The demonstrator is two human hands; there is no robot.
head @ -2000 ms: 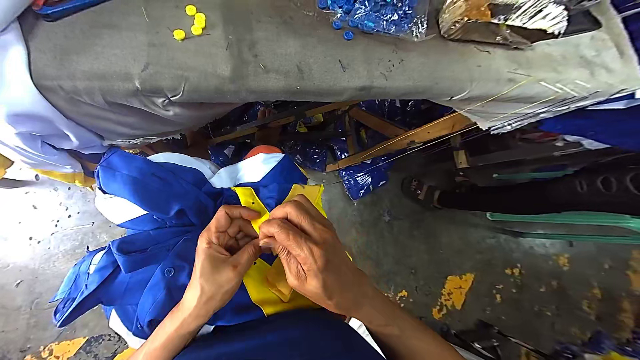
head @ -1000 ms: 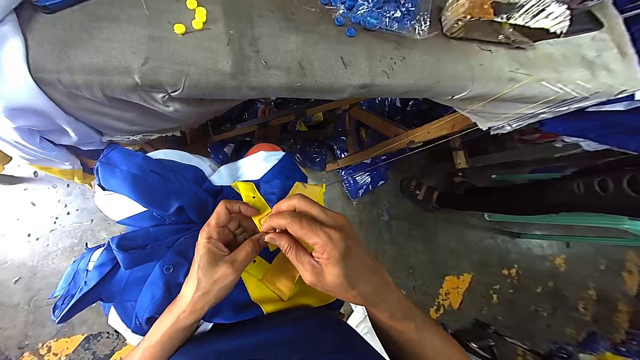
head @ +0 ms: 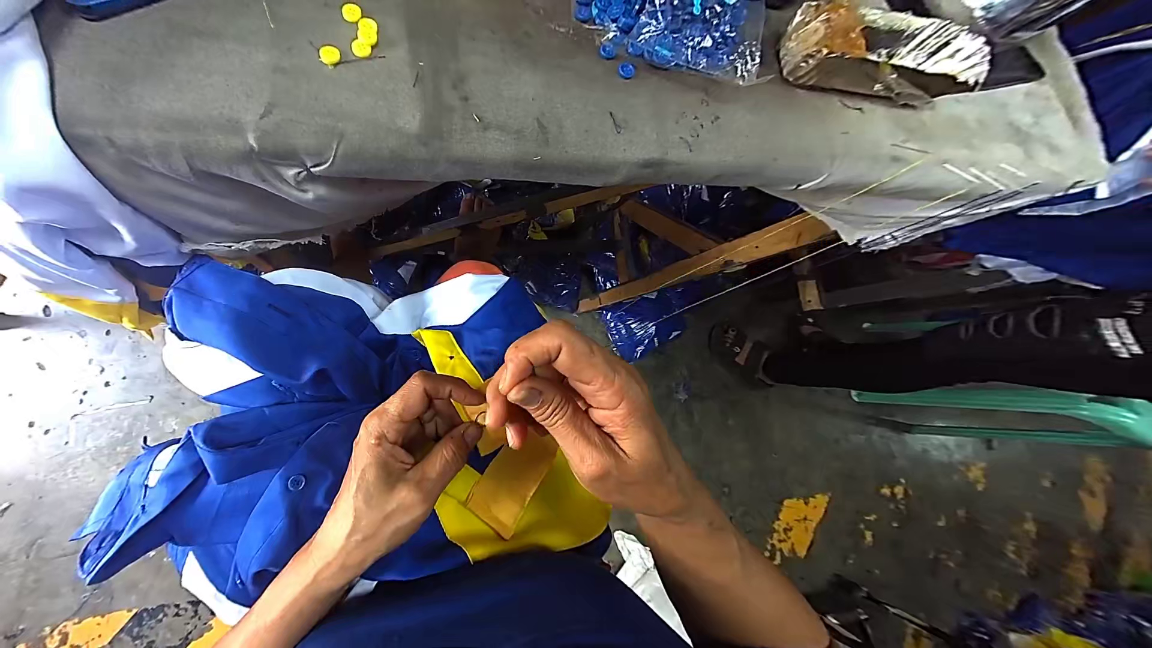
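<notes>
A blue, yellow and white garment (head: 270, 423) lies across my lap, with a blue button (head: 296, 482) on its blue part. Over its yellow placket (head: 448, 358), my left hand (head: 405, 459) pinches at the cloth or something small; the fingertips hide what it is. My right hand (head: 576, 405) is close beside it, thumb against the forefinger, and whether a needle or thread is between them cannot be made out. Below the hands hangs a darker yellow cloth flap (head: 513, 486). Several yellow buttons (head: 366, 31) rest on the grey cloth-covered table (head: 432, 117).
On the table are a clear bag of blue buttons (head: 693, 36) and a crumpled plastic-wrapped bundle (head: 882, 54). Wooden braces (head: 711, 261) and blue plastic packets (head: 643, 324) are beneath it. At right, another person's leg in black (head: 900, 360) extends over a green plastic frame (head: 1008, 405).
My right hand has risen slightly and turned, its fingers now more upright. My left hand remains at the yellow placket. The garment has hardly moved.
</notes>
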